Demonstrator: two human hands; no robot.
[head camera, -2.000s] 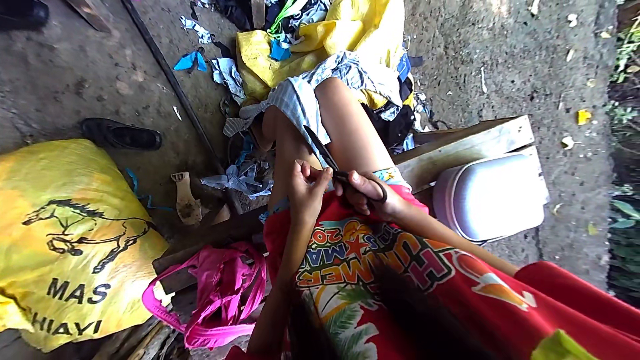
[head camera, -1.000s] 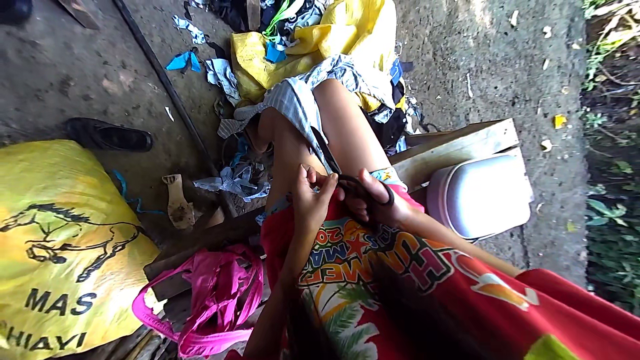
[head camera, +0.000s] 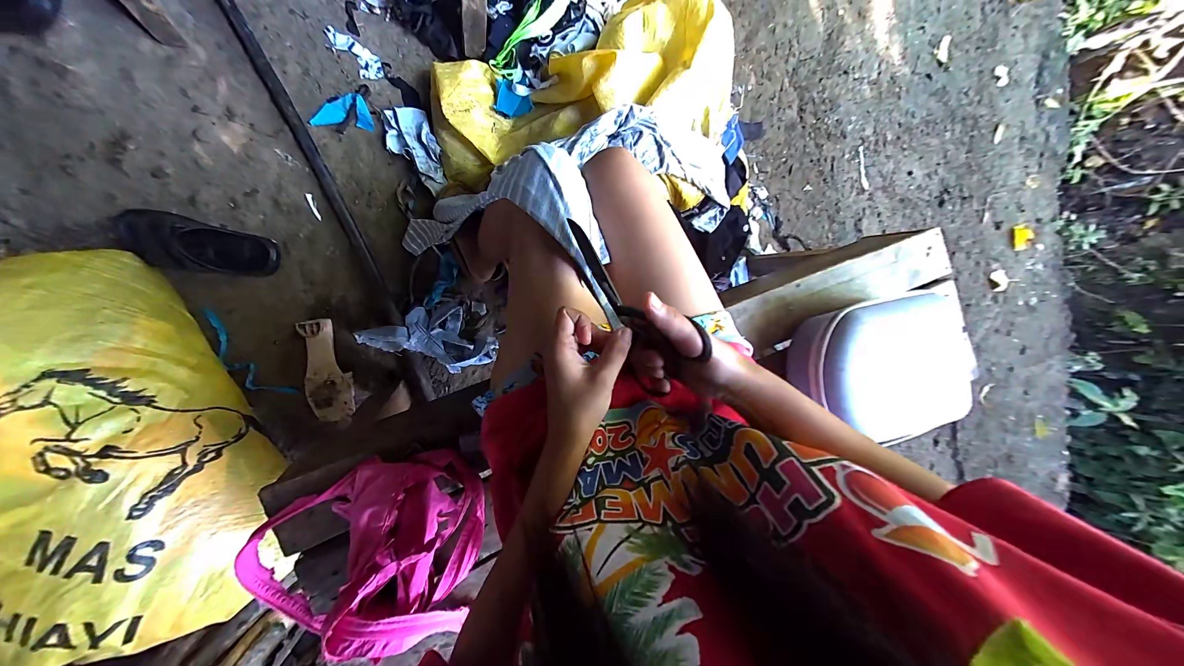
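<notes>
My right hand (head camera: 683, 350) grips black-handled scissors (head camera: 592, 268), with a finger or thumb through a handle loop. Their long blades point away from me over my lap and look slightly apart. Just left of the handles, my left hand (head camera: 588, 356) pinches something small between thumb and fingers; it may be the end of a narrow strip of cloth, but it is too small to tell. A grey striped cloth (head camera: 546, 190) lies across my knees, beside the scissors' tips.
A yellow printed sack (head camera: 120, 444) and pink cloth straps (head camera: 398, 536) are at left. A black shoe (head camera: 199, 242) and a dark pole (head camera: 305, 139) lie on the ground. Ahead are a yellow sack (head camera: 647, 55) and scraps. A pale plastic container (head camera: 879, 365) stands right, by a wooden plank (head camera: 842, 277).
The scissors' blades look closer together one second ago than two seconds ago, and slightly apart now. Both hands stay close together over my lap.
</notes>
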